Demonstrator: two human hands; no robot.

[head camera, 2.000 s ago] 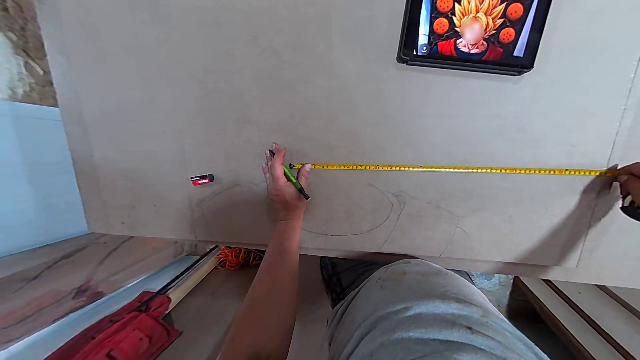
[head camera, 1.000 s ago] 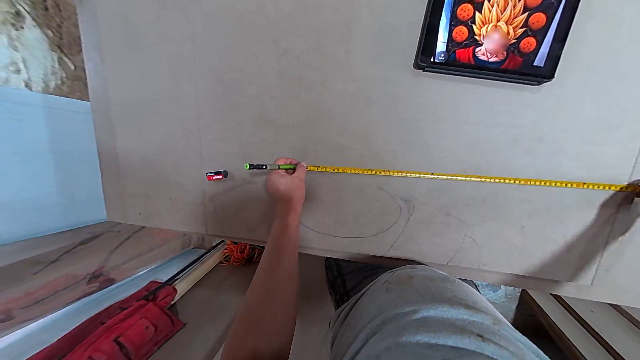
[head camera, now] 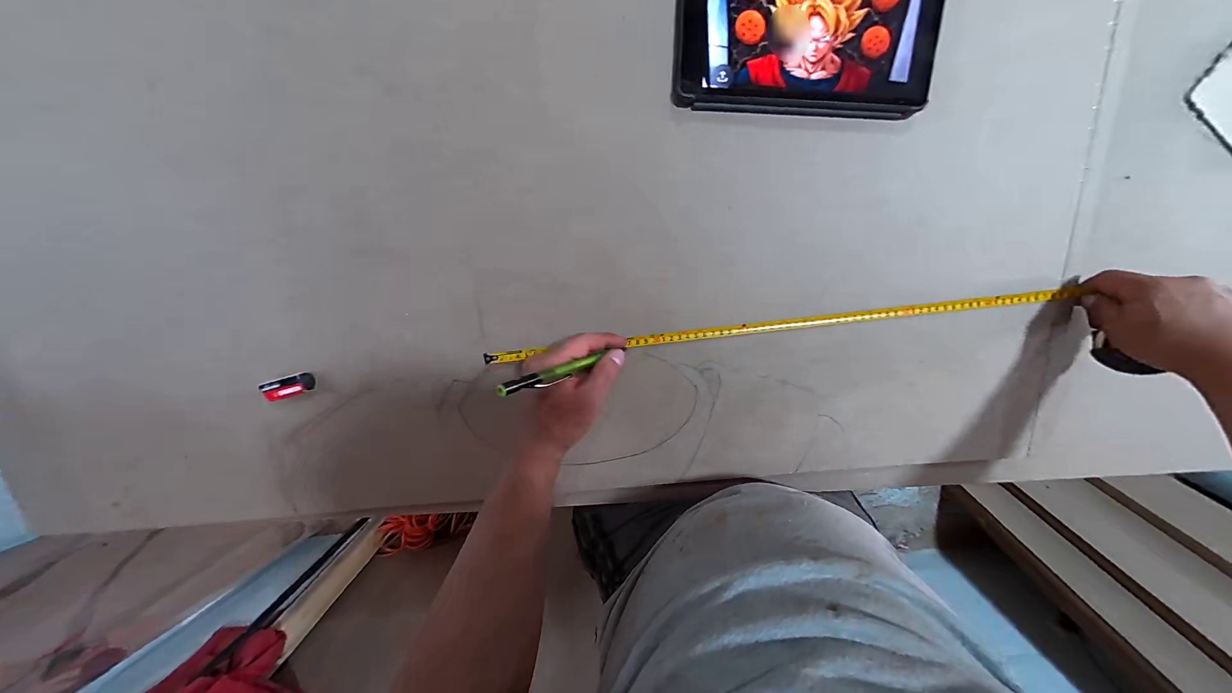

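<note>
My left hand point(head camera: 573, 395) holds a green and black marking pencil point(head camera: 553, 373), its black end pointing left, and rests over the yellow tape measure blade point(head camera: 818, 320). The blade's hooked end lies just left of that hand. At the right, my right hand point(head camera: 1150, 313) pinches the blade, with the dark tape case point(head camera: 1121, 356) partly hidden beneath it. Both are over a large grey-beige board point(head camera: 385, 192), which bears faint pencil curves, including a rounded outline under my left hand.
A tablet point(head camera: 808, 104) showing a cartoon picture lies at the top. A small red and black object point(head camera: 287, 387) sits at the left. Below the board's near edge are orange cord point(head camera: 423, 531), a red cloth item point(head camera: 231, 659) and wooden slats point(head camera: 1107, 577).
My left hand has shifted along the blade, whose hooked end now shows to its left. The pencil has changed angle in my fingers. The view has moved to the right.
</note>
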